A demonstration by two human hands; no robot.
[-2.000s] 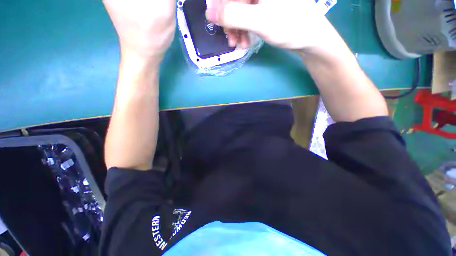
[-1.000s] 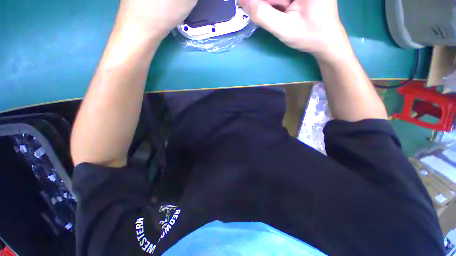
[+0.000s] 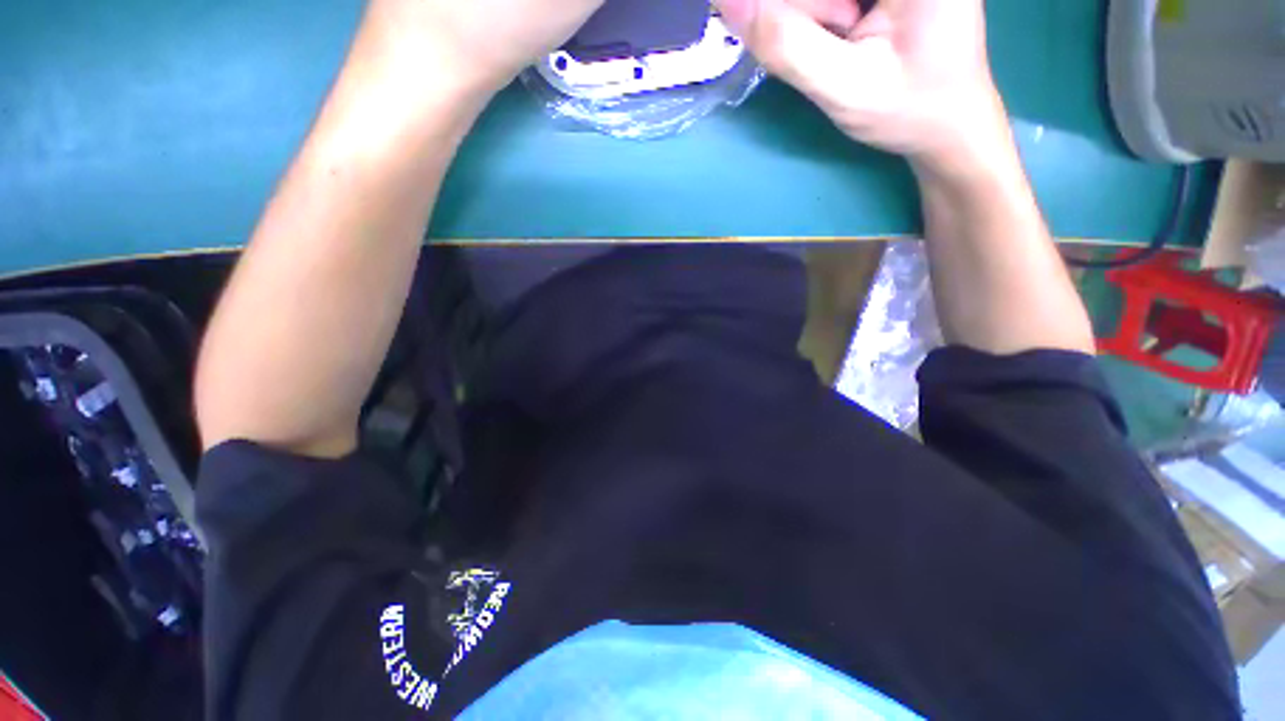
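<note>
A card reader with a white housing rim and a dark front lies at the top edge of the view, partly cut off. A clear plastic bag shows crinkled under and around its near edge. My left hand is at the reader's left side, its fingers cut off by the top edge. My right hand is at the reader's right side, fingers curled, thumb and fingertips close to its rim. Whether either hand grips the reader cannot be told.
A grey tape dispenser stands at the bench's right end, with a black cord. A grey-rimmed bin with small shiny parts is below the bench at left. A red stool and cartons are at right.
My left hand has moved up, partly out of view. My right hand has moved off the reader's dark front to its right rim. The reader now sits higher in view.
</note>
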